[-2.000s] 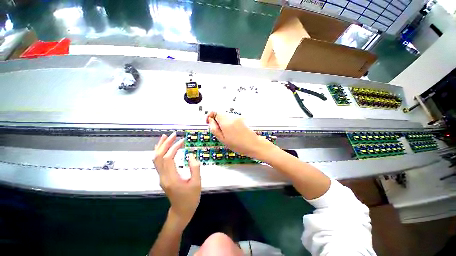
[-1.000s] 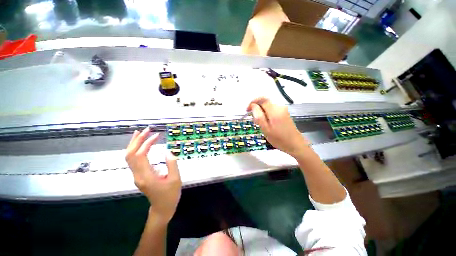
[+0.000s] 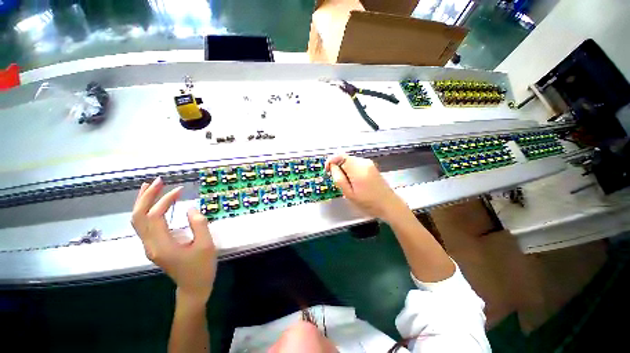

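Note:
A populated green PCB panel [image 3: 266,186] with two rows of repeated units lies across the conveyor rails in front of me. My left hand [image 3: 176,234] is at its left end, fingers apart and raised, holding nothing. My right hand [image 3: 359,183] is over the panel's right end, with thumb and fingertips pinched together. Whether something thin is between these fingertips cannot be told. The hand hides the panel's right corner.
On the shelf behind are a clear bag of dark parts [image 3: 91,103], a yellow-labelled bottle [image 3: 188,108], loose dark components [image 3: 261,136], cutters [image 3: 363,102] and spare boards [image 3: 470,92]. More panels [image 3: 475,154] lie on the rails at right. A cardboard box [image 3: 394,41] stands behind.
The view has shifted, so the scene sits further left. My right hand has moved from the panel's left part to its right end. My left hand stays at the left end, open.

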